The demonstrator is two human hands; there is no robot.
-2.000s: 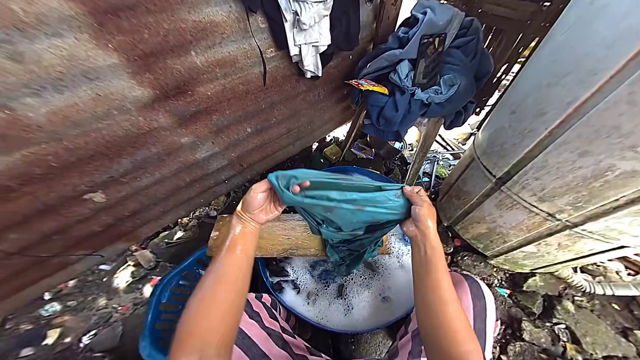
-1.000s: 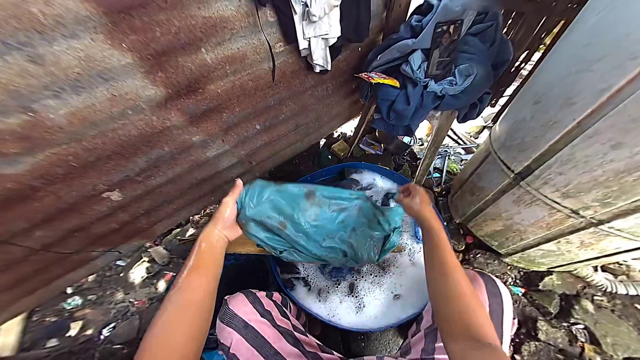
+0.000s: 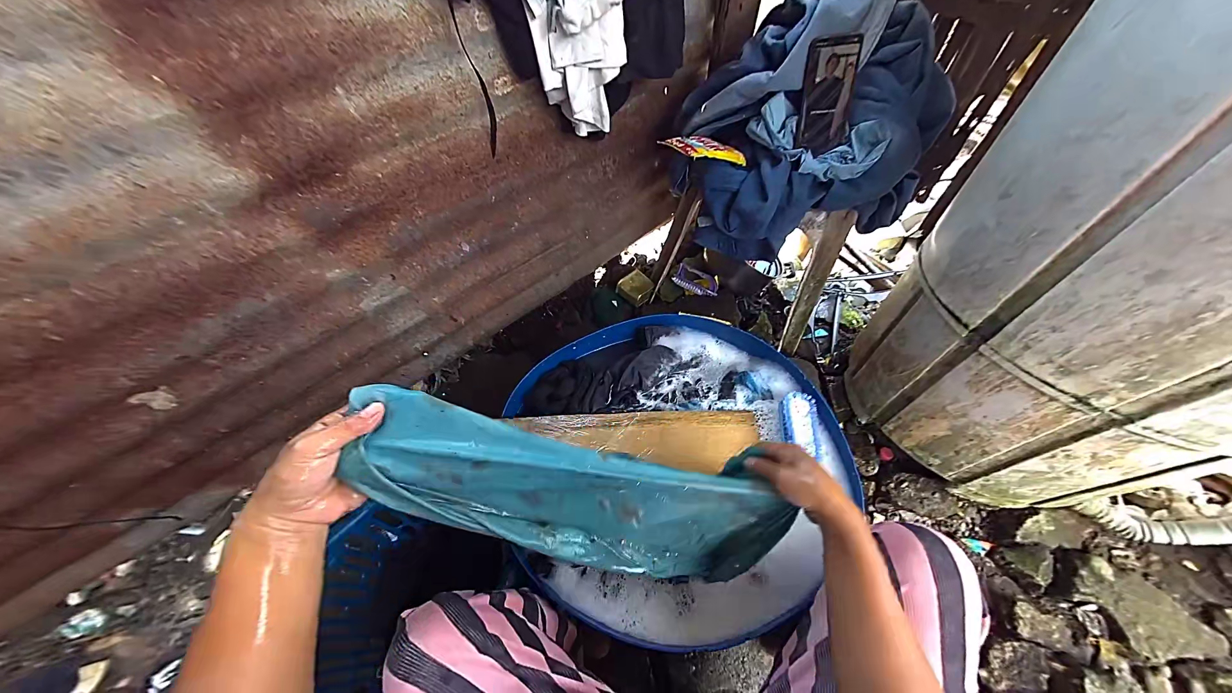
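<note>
A wet teal cloth [image 3: 577, 491] is stretched between my two hands over a blue basin [image 3: 679, 643] of suds. My left hand [image 3: 313, 467] grips its left end, thumb on top, out past the basin's left side. Bunched fabric at the right end is pinched in my right hand [image 3: 804, 481], above the basin's right part. Behind the cloth a wooden board [image 3: 664, 438] lies across the basin, partly hidden. A blue and white brush [image 3: 801, 423] is at the board's right end. Dark clothes [image 3: 616, 377] soak in the foam [image 3: 712, 361] at the far side.
A blue slatted plastic basket [image 3: 361, 597] stands left of the basin. Rusty corrugated metal [image 3: 241, 241] walls the left; a large metal tank [image 3: 1078, 289] stands right. Ahead, blue clothes [image 3: 760, 207] on a wooden support bear a phone [image 3: 830, 91] and a yellow-red packet [image 3: 705, 149]. Stones [image 3: 1136, 597] cover the ground.
The cloth, bunched at its middle two seconds ago, is now spread wider and slants down to the right. My hands have moved nearer to me, uncovering more of the board. Both still hold the cloth.
</note>
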